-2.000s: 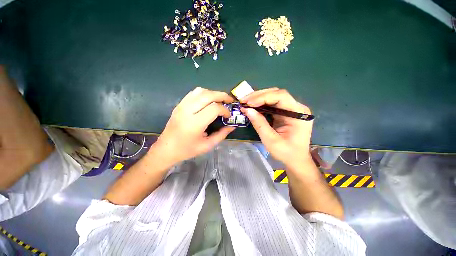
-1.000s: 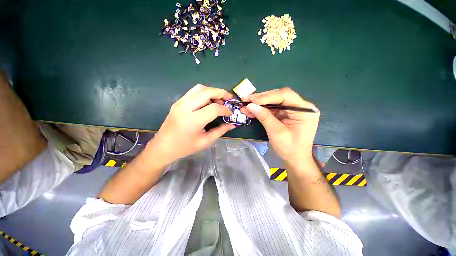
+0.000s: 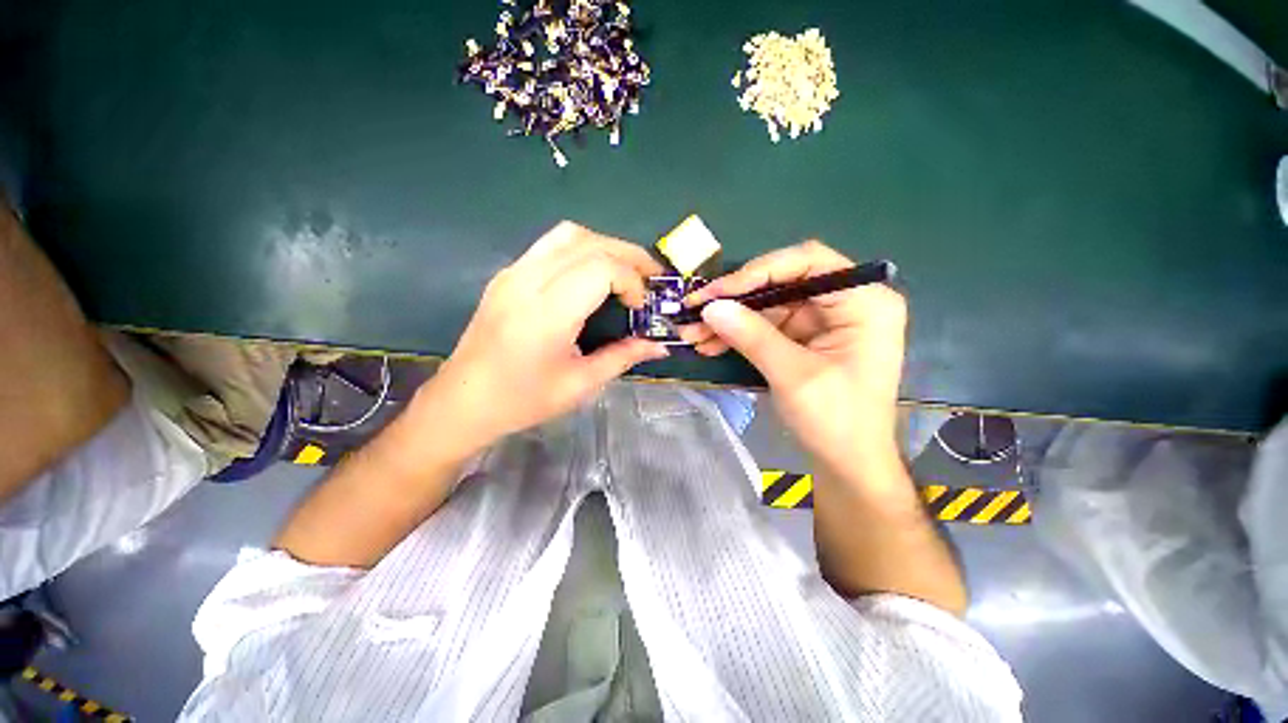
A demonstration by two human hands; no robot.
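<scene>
A small dark blue and white device housing [image 3: 661, 308] is held at the near edge of the green bench. My left hand [image 3: 544, 332] grips its left side with thumb below and fingers above. My right hand [image 3: 812, 332] holds a slim black pen-like tool [image 3: 819, 287], its tip over the housing; my fingertips hide the exact contact. A yellow-and-white battery [image 3: 689, 245] lies just above the housing's upper edge. Leads between them cannot be made out.
A loose pile of dark wired components [image 3: 558, 71] and a smaller pile of pale cream pieces [image 3: 787, 84] lie farther back on the green bench [image 3: 353, 170]. Another person's arm [image 3: 50, 367] is at the left; a pale sleeve or garment [image 3: 1172, 523] is at the right.
The black tool now tilts up more at its outer end and its broad side shows. The housing looks slightly turned in my left hand. The view has shifted a little.
</scene>
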